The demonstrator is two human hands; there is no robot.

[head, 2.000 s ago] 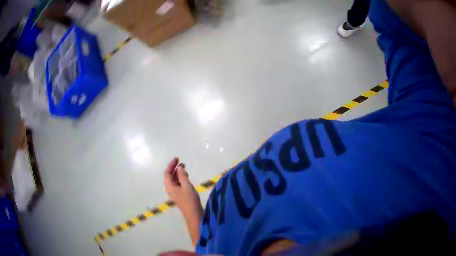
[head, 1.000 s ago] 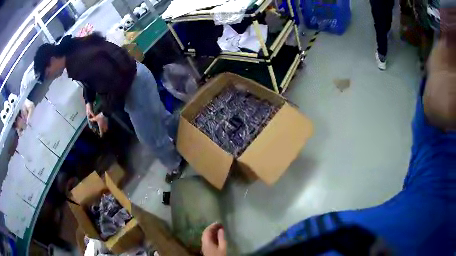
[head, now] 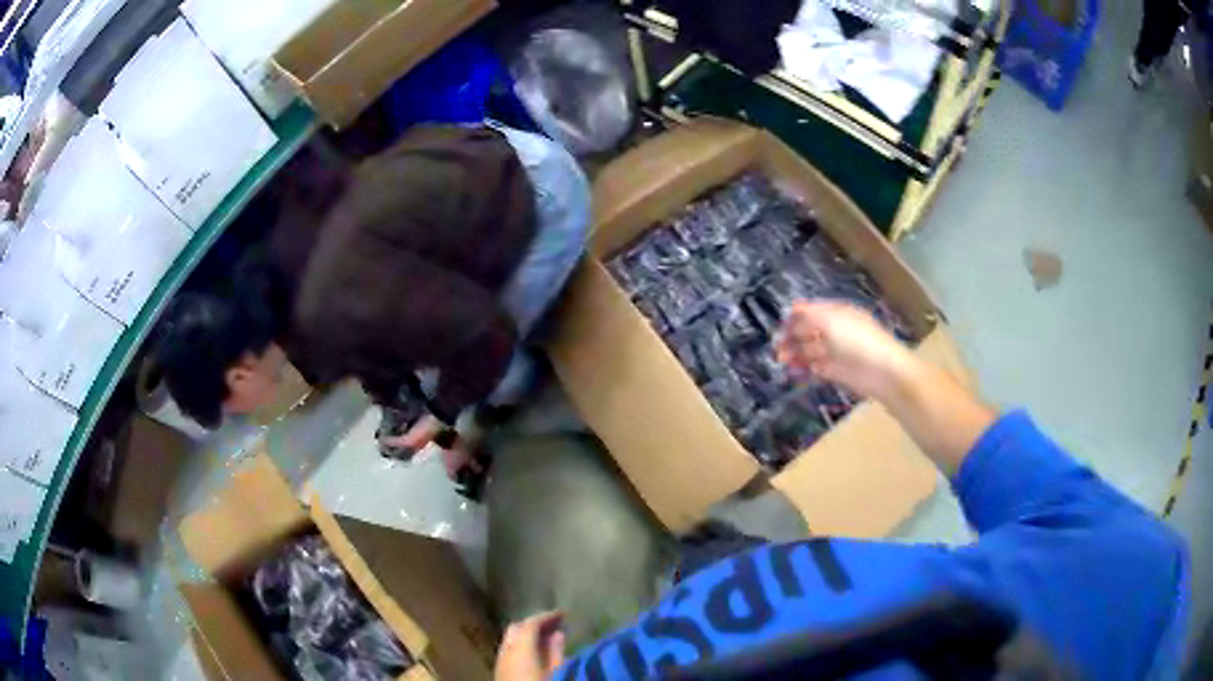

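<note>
A large open carton (head: 639, 406) stands before me, full of dark bagged parts (head: 725, 286) in clear plastic. My right hand (head: 838, 349) is over these parts with fingers curled; whether it holds anything is unclear. My left hand (head: 532, 648) is small at the bottom edge, beside the dull olive-grey sack (head: 565, 532), partly hidden by my blue sleeve; its grip is unclear. A smaller open carton (head: 240, 512) at the lower left holds more dark bagged parts (head: 317, 605).
A person in a dark top (head: 399, 266) bends down between bench and cartons, hands near dark packets (head: 403, 436). White boxes (head: 186, 127) line the green-edged bench (head: 160, 299), with a brown carton (head: 379, 53) at its end. A rack (head: 931, 186) stands behind the large carton.
My right hand has come into view over the large carton. The other person has bent down lower. The view has shifted, so the large carton appears farther right. My left hand stays low by the sack.
</note>
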